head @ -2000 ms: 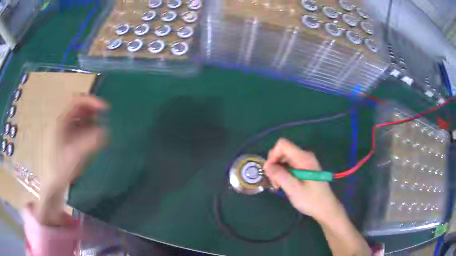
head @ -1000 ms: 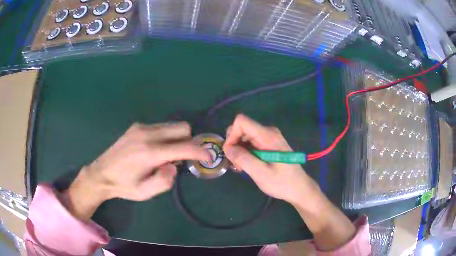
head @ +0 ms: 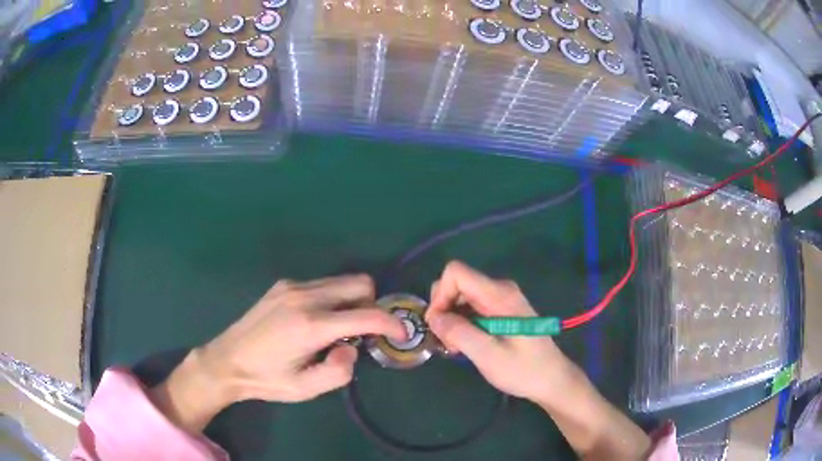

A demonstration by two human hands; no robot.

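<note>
The round silver-and-brass contact base (head: 393, 358) lies on the green mat in front of me. A small round component (head: 411, 332) sits on it. My left hand (head: 297, 338) comes from the left, its index fingertip on the component. Something small and dark shows by its thumb; whether it is held is unclear. My right hand (head: 496, 329) grips the green test probe (head: 518, 325) just right of the base. The probe's tip points left at the component's edge, its contact partly hidden by my fingers.
Clear trays with rows of discs (head: 205, 110) stand at the back. A bare cardboard liner (head: 45, 270) lies at left, a clear tray (head: 726, 288) at right. The red lead (head: 634, 243) runs right from the probe. A dark cable (head: 487, 220) loops around the base.
My left hand has come from the left tray to the component on the base. My right hand keeps the probe beside it. Since one second ago, the view has shifted and the hands hold nearly the same pose.
</note>
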